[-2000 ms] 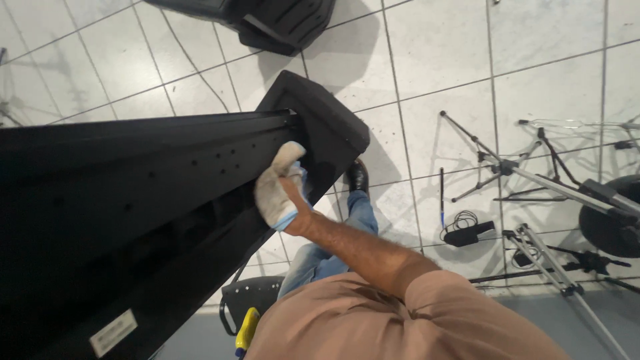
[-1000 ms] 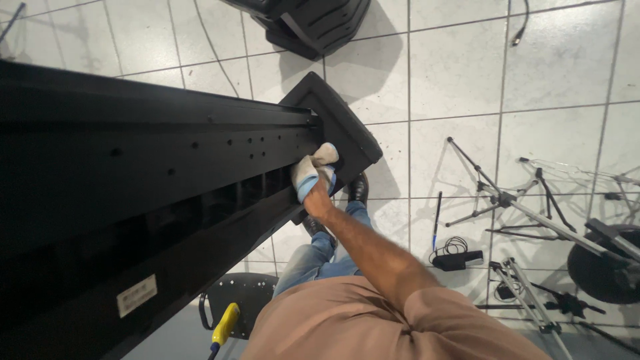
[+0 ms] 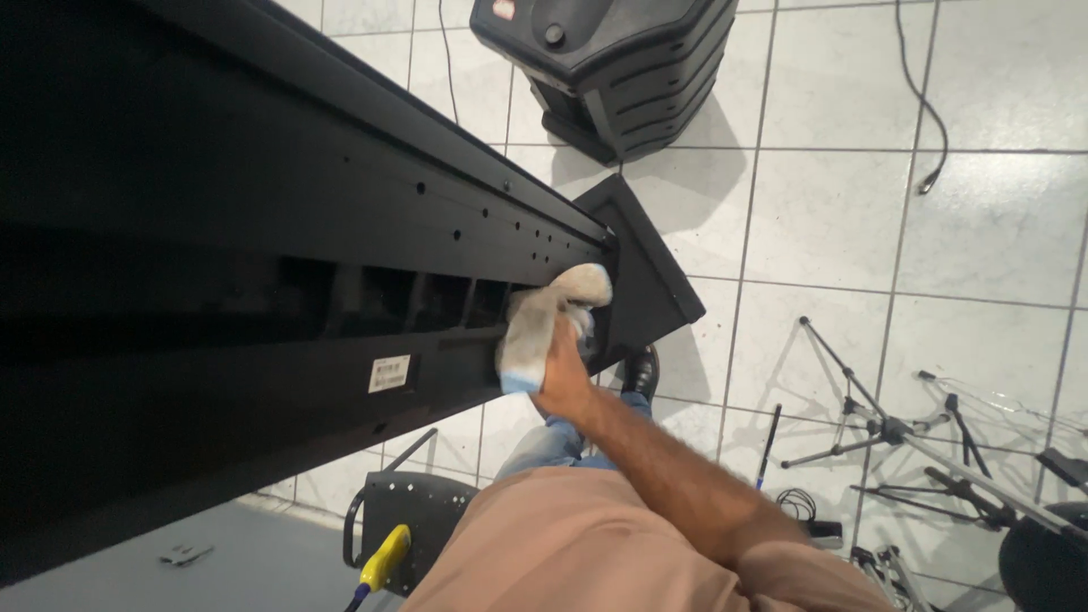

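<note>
A crumpled whitish cloth with a light blue edge (image 3: 520, 348) is gripped in my right hand (image 3: 565, 365). The hand presses it on the lower part of a tall black cabinet or stand (image 3: 212, 187), close to where this meets its flat black base (image 3: 646, 272). A row of rectangular recesses and several small round holes run along the cabinet's face. Farther up that face is a white label with printing (image 3: 389, 374). Part of the fingers is hidden by the cloth. My left hand is out of view.
A black loudspeaker (image 3: 629, 68) stands beyond the base on the tiled floor. Folding metal stands (image 3: 888, 429) and cables (image 3: 922, 110) lie to the right. A yellow-handled object (image 3: 387, 557) rests on a black perforated chair (image 3: 433, 501) at lower left. My shoe (image 3: 643, 372) is beside the base.
The view has shifted, with more of the loudspeaker showing. My right hand still has the cloth against the cabinet near its base, and the cloth's folds have changed.
</note>
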